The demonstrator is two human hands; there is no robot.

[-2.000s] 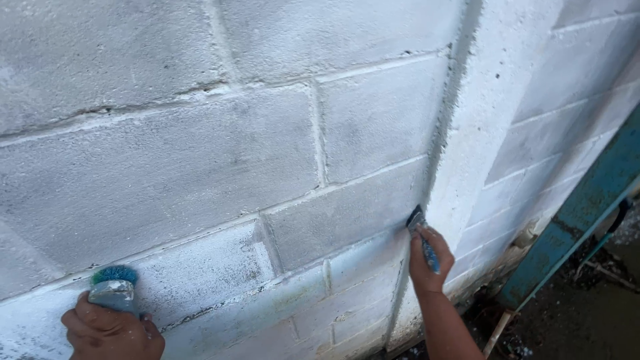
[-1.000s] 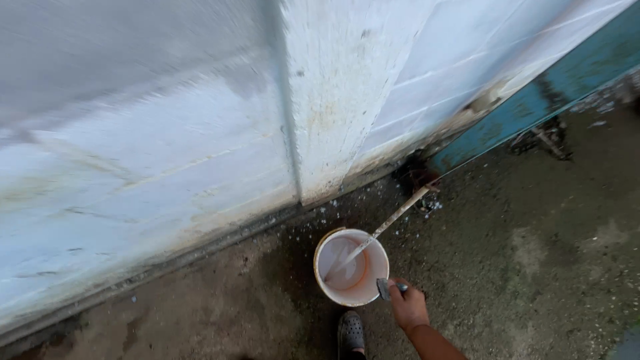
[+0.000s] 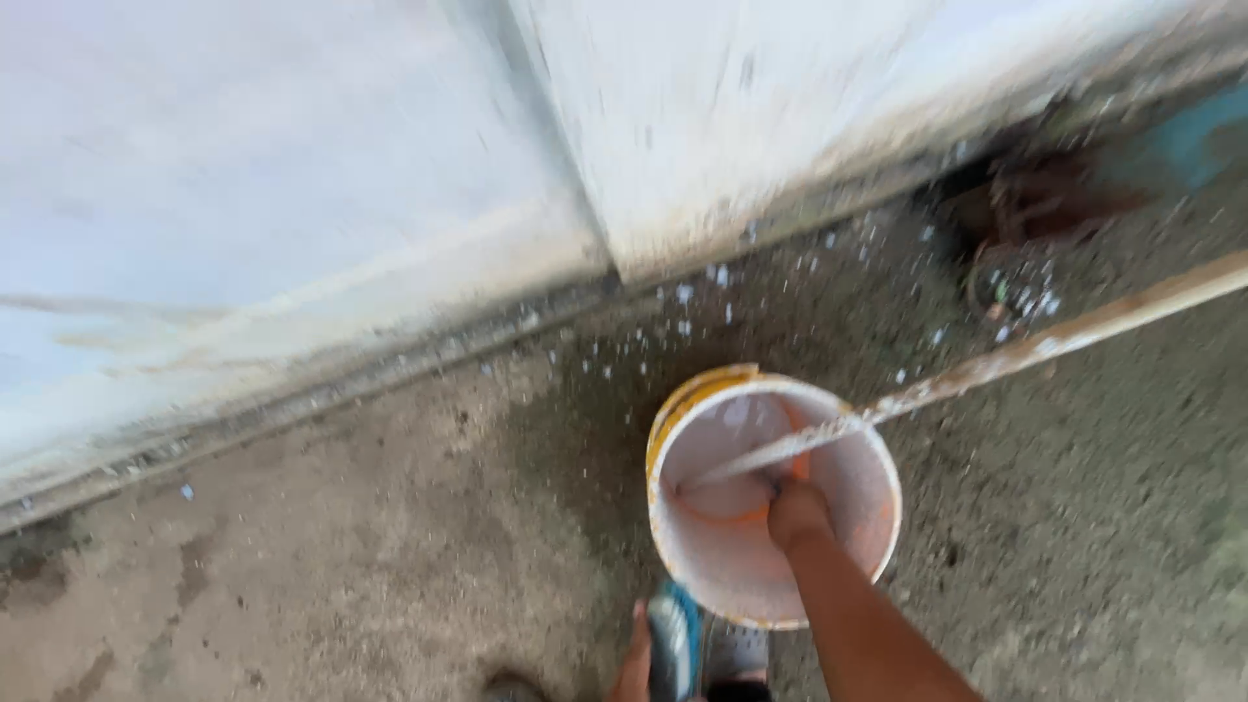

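My right hand [image 3: 799,512] reaches down into a plastic bucket [image 3: 882,487], its fingers around the dark end of a tool that is mostly hidden; a small brush was in it earlier. The bucket has a yellow outer rim and a whitish, paint-coated inside with pale liquid at the bottom. A long wooden stick [image 3: 936,388], smeared white, leans in the bucket and passes beside my hand. Just left of the bucket's near edge, my left hand [image 3: 636,658] holds a brush with blue bristles [image 3: 682,624], partly cut off by the frame's bottom.
A white-painted wall [image 3: 341,175] with a vertical pillar [image 3: 682,136] rises from the concrete floor [image 3: 370,546]. White paint drops dot the ground by its base. A clog [image 3: 736,648] is below the bucket. Rusty metal [image 3: 1058,200] and a blue-green beam [image 3: 1199,141] lie at the upper right.
My right hand has moved from beside the bucket's rim down into it. My left hand, out of view one second ago, shows again with its brush. The view has tilted from the wall to the floor.
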